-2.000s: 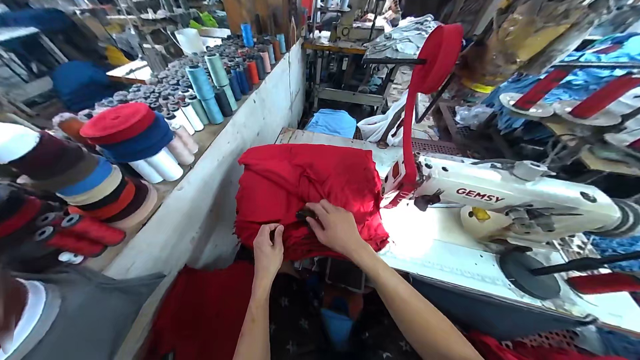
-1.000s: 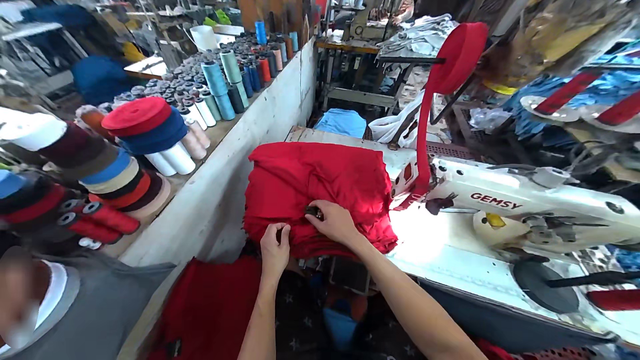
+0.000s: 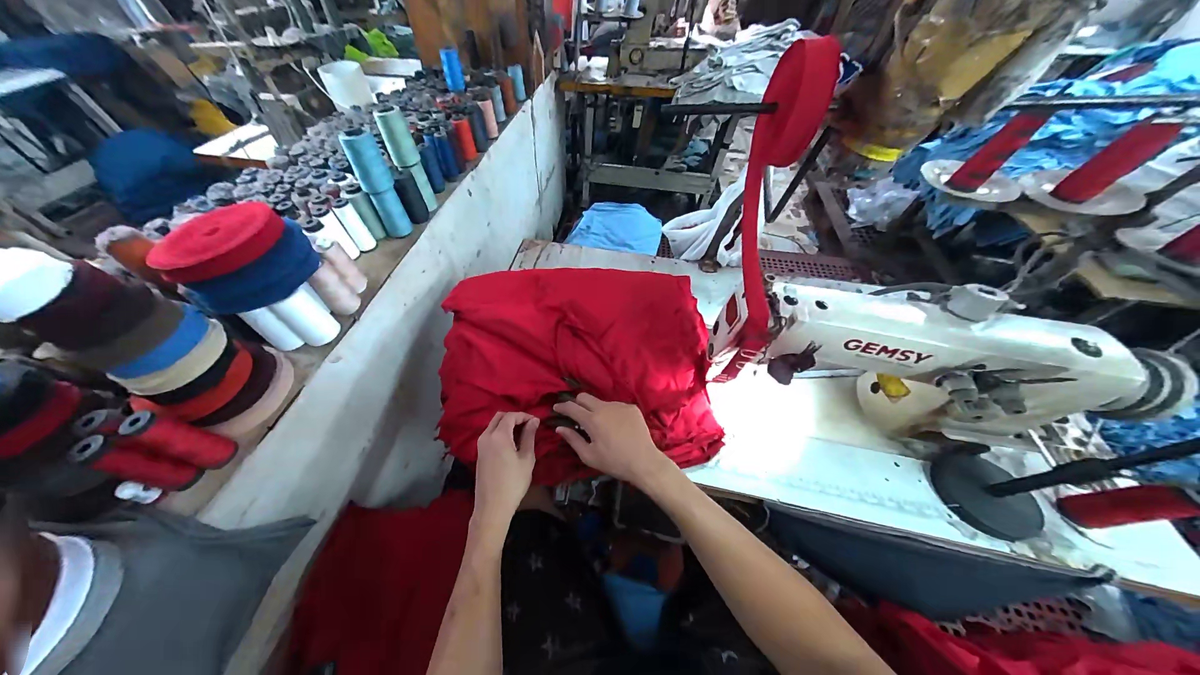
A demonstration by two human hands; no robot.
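Observation:
A pile of red fabric [image 3: 600, 319] lies on the white sewing table, left of the sewing machine's needle end. At its near edge my left hand [image 3: 506, 455] pinches with thumb and forefinger; whether the red cloth is between the fingertips is not clear. Just right of it, my right hand [image 3: 605, 436] rests on the pile with curled fingers around a small dark tool, probably thread snips, mostly hidden. The white Gemsy sewing machine [image 3: 937, 352] stands to the right, and red tape [image 3: 753, 234] runs down to it from a roll [image 3: 802, 98].
Thread spools [image 3: 375, 178] and rolls of tape [image 3: 220, 239] crowd a ledge beyond the low white partition [image 3: 394, 309] at left. A person in a grey shirt [image 3: 178, 581] is at lower left. A thread stand with red cones [image 3: 1116, 159] stands at right. Light blue cloth [image 3: 614, 228] lies behind the table.
Both hands stay at the near edge of the red pile, with only small finger movements. The pile has not plainly moved.

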